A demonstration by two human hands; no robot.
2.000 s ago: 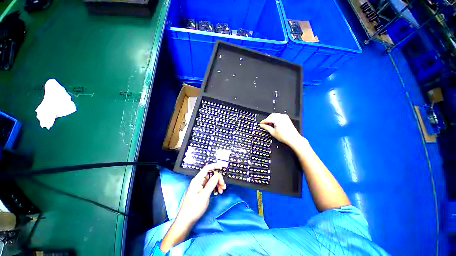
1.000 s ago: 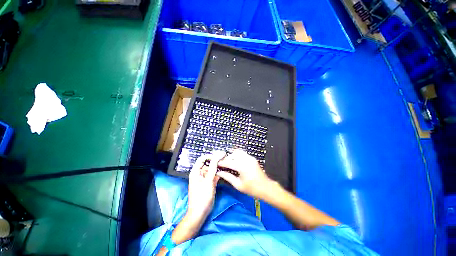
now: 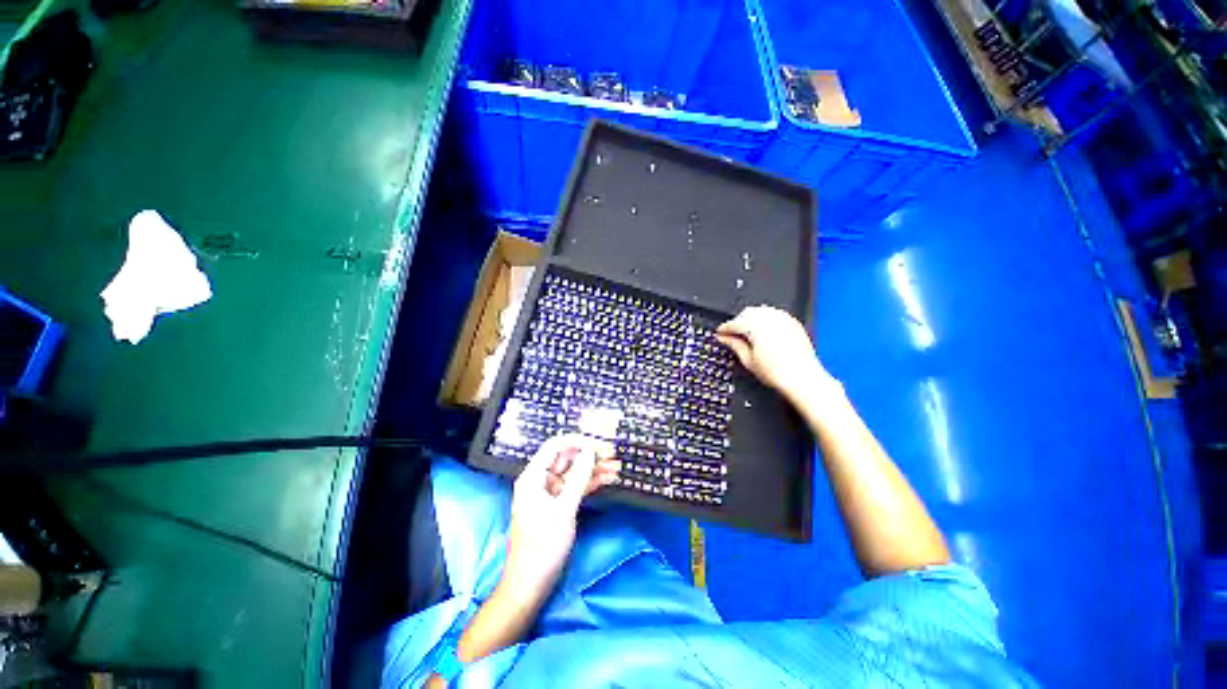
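Observation:
A large black parts tray [image 3: 692, 242] with two compartments lies over my lap. The near compartment holds many rows of small shiny components [image 3: 606, 364]. The far one shows a few tiny pale specks. My right hand [image 3: 770, 347] is at the upper right end of the rows, fingertips together and low over the tray; whether a component is between them is too small to tell. My left hand [image 3: 559, 482] is over the tray's near edge with its fingers curled; what it may hold is hidden.
A green bench [image 3: 269, 364] runs along the left, with a crumpled white cloth [image 3: 155, 276] and a dark cable [image 3: 242, 447]. An open cardboard box [image 3: 471, 337] sits between bench and tray. Blue plastic bins [image 3: 619, 115] stand beyond the tray. Blue floor [image 3: 996, 350] lies at right.
My hands met over the near part of the tray one second ago. Now my right hand is back at the upper right of the rows, and my left hand remains near the front edge.

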